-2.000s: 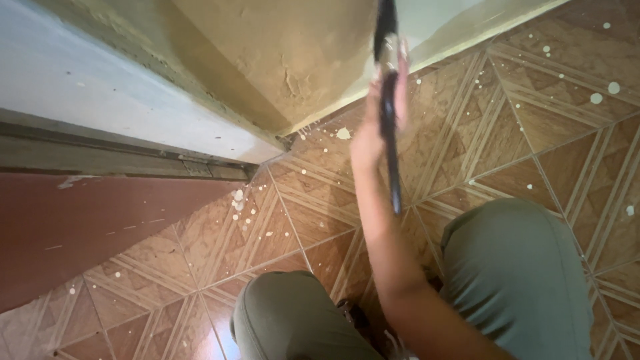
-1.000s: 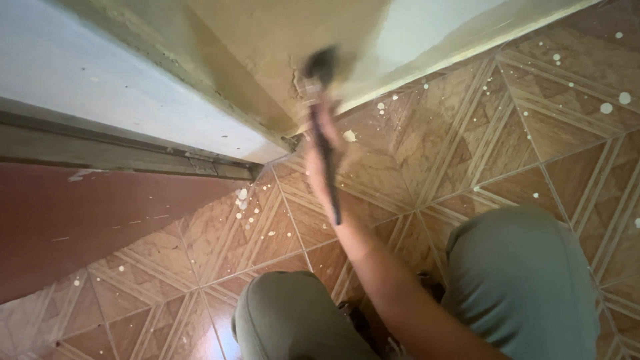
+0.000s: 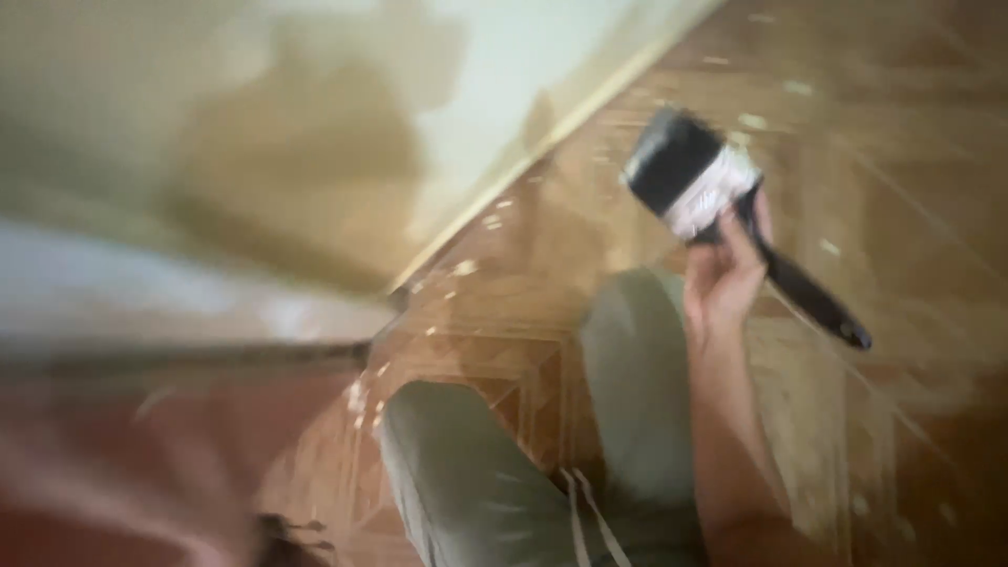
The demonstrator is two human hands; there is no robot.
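Observation:
My right hand (image 3: 728, 272) grips a wide paintbrush (image 3: 709, 185) where its black handle meets the light metal ferrule. The dark bristles point up and left, and their tips look pale. The handle slants down to the right past my wrist. The brush is held over the tiled floor, apart from the wall (image 3: 299, 157), which carries a tan, damp-looking patch beside paler areas. My left hand is not in view. The picture is blurred by motion.
Brown patterned floor tiles (image 3: 906, 260) bear pale paint spots. A yellowish edge (image 3: 535, 157) runs along the wall's foot. A white frame-like surface (image 3: 197, 291) and a reddish surface (image 3: 157, 449) lie at the left. My knees (image 3: 638, 354) are bent below the brush.
The brush was against or close to the wall near the corner one second ago; now it is away to the right, over the floor. The view has swung.

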